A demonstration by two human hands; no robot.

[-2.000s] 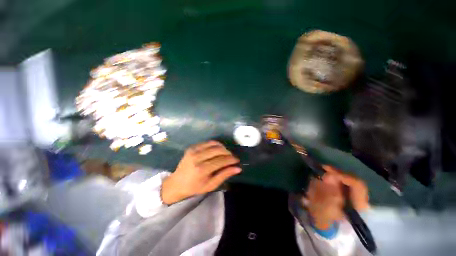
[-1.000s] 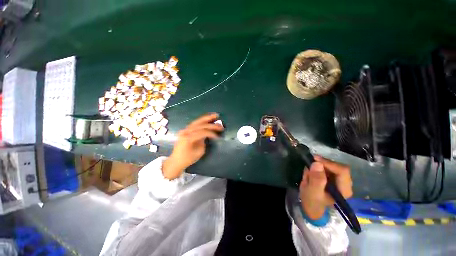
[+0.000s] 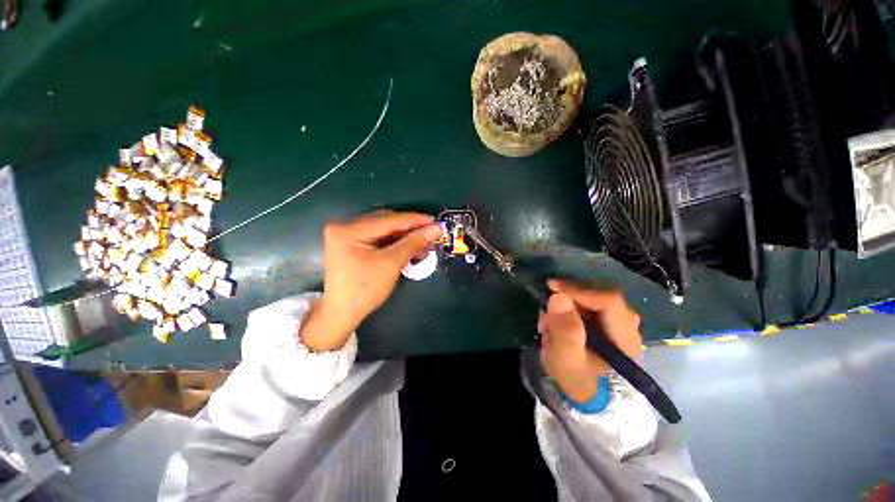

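Observation:
A small circuit board (image 3: pixel 458 241) with an orange spot lies on the green bench in front of me. My left hand (image 3: pixel 365 267) reaches to its left edge, with thumb and forefinger pinched on a tiny whitish part, mostly hidden by the fingertips. A white disc (image 3: pixel 421 267) lies partly under these fingers. My right hand (image 3: pixel 586 333) holds a black soldering iron (image 3: pixel 633 377) like a pen; its metal tip points at the board's right side. A loose pile of white-and-orange cells (image 3: pixel 157 230) lies at the left. Thin solder wire (image 3: pixel 312 183) curves from the pile.
A round tan pot (image 3: pixel 527 95) with grey beads stands beyond the board. A black fan (image 3: pixel 628 191) with a wire grille and cables stands at the right, beside a pale square panel (image 3: pixel 875 191). A white gridded tray (image 3: pixel 18 240) is at the far left.
My left hand has moved right to the board with the small part and now partly covers the disc. The iron stays at the board. The view has shifted, so the bench things appear further left.

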